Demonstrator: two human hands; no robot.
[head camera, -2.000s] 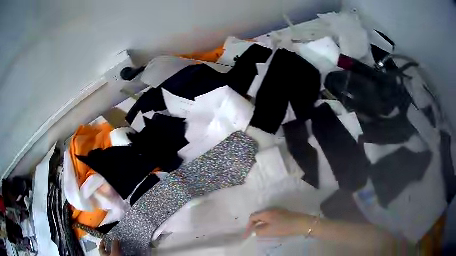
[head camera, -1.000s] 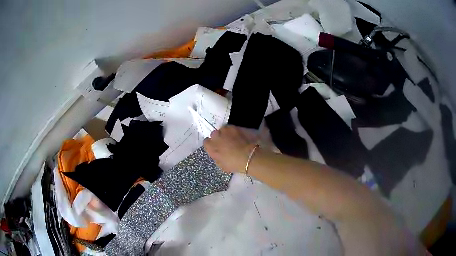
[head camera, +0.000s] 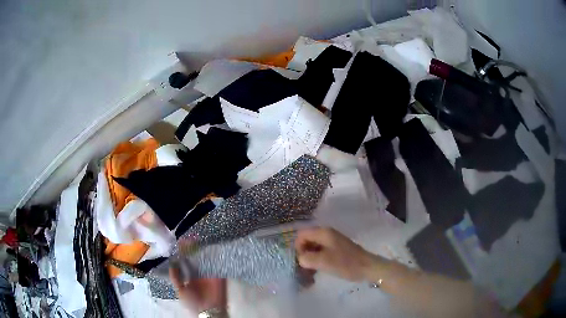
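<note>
A speckled grey cut piece (head camera: 251, 261), lighter and motion-blurred, spans between my hands at the lower middle. My right hand (head camera: 326, 253) is closed on its right end, with fingers curled. My left hand (head camera: 197, 289) is at its left end, low in the view and blurred; its fingers appear closed on the cloth edge. Just behind lies matching speckled grey cloth (head camera: 273, 194), a curved band running up to the right; the held piece overlaps its front edge. Whether these are one layer or several cannot be told.
White marked paper (head camera: 279, 136) lies behind the grey cloth. Black pieces (head camera: 366, 102) lie behind and right, with a black pouch (head camera: 462, 105) and dark red tube (head camera: 440, 68). Orange cloth (head camera: 127, 166) and white cloth (head camera: 139, 227) are left. Layered strips (head camera: 93, 248) hang at the left edge.
My right hand has come back from the white paper to the front and now holds grey cloth. My left hand has come into view at the cloth's left end. The camera view has shifted.
</note>
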